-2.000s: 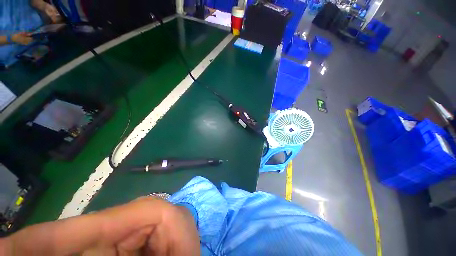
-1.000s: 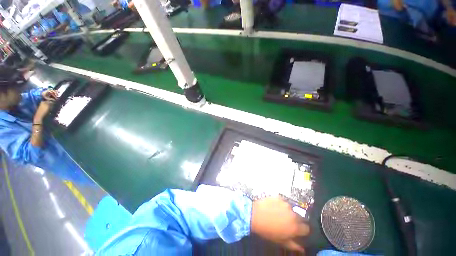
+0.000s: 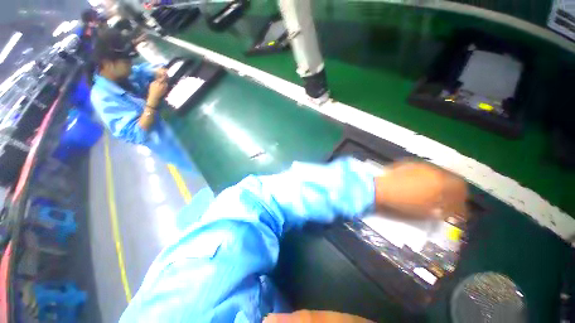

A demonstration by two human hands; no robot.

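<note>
My left hand point(image 3: 422, 189) is blurred over the circuit-board end of a tablet-like device point(image 3: 400, 232). Its fingers point down near the yellow spot; whether they hold anything cannot be told. The device sits in a black fixture tray point(image 3: 372, 268), partly hidden by my hand and sleeve. A strip of my right hand point(image 3: 318, 317) shows at the bottom edge, mostly cut off. The round screw dish point(image 3: 488, 299) is beside the tray's lower right corner.
A white-edged rail point(image 3: 403, 137) runs behind the tray. Beyond it, another device in a black fixture point(image 3: 488, 79) lies on the green strip. A white post point(image 3: 302, 44) stands at the rail. A person in blue point(image 3: 123, 94) works further left. A dark object is cut off at the right edge.
The view has swung left from the bench end with the fan, then slightly further left. My left hand has moved from the tray's near corner to above the board end. A strip of my right hand now shows.
</note>
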